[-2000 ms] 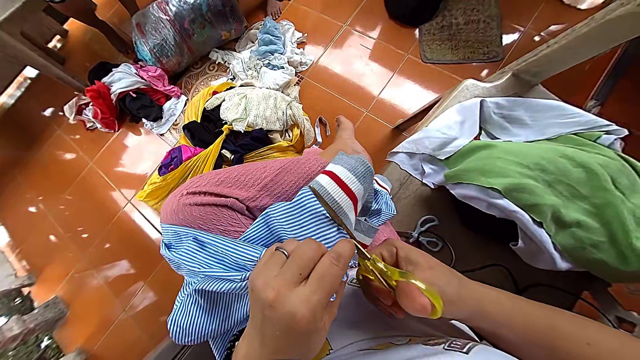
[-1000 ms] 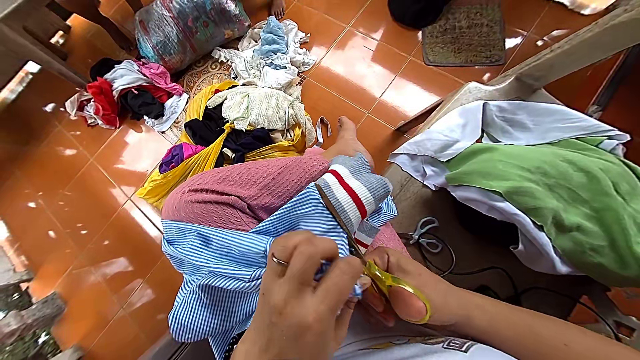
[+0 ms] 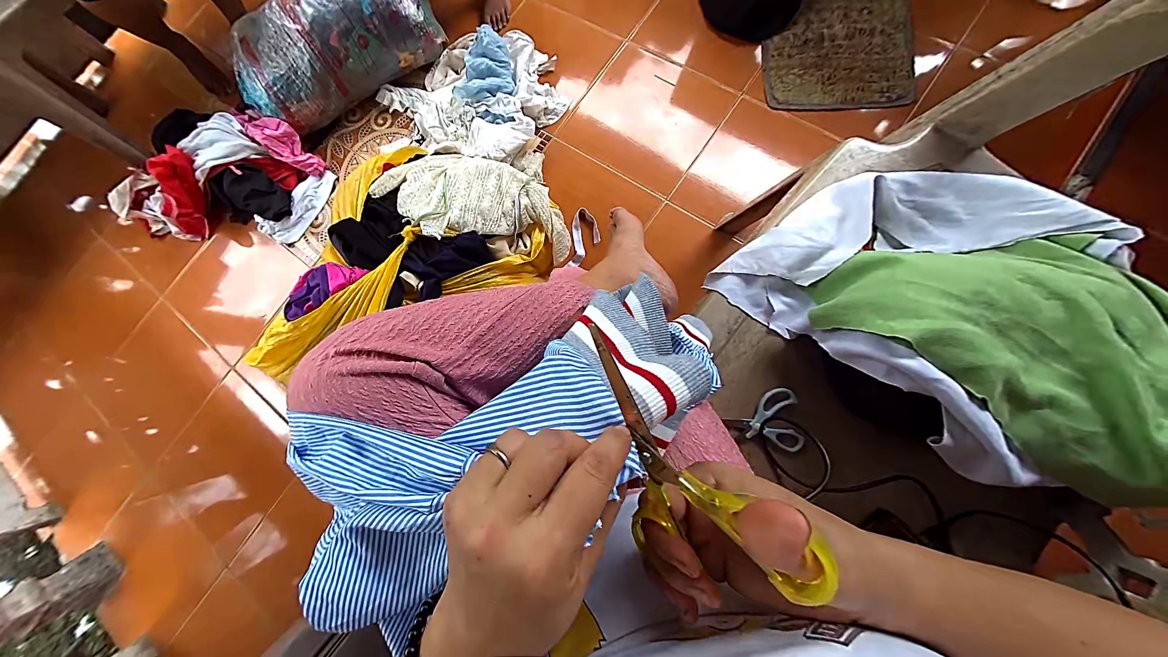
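Observation:
A blue-and-white striped garment lies over my leg in pink cloth, its grey, white and red ribbed band toward my foot. My left hand, with a ring on one finger, pinches the striped fabric beside the band. My right hand grips yellow-handled scissors, thumb through one loop. Their blades look rusty and point away from me across the band; the handles are spread somewhat. Where exactly the blades meet the fabric is partly hidden by my left fingers.
At right, green cloth and white cloth drape over a chair or bench, with grey-handled scissors and a black cable nearby. Clothing in a yellow cloth, other cloth piles and a wrapped bundle lie on the tiled floor.
The handles of the scissors are spread wider than a second ago, and the blades now lie visibly over the ribbed band. My left hand stays on the striped fabric.

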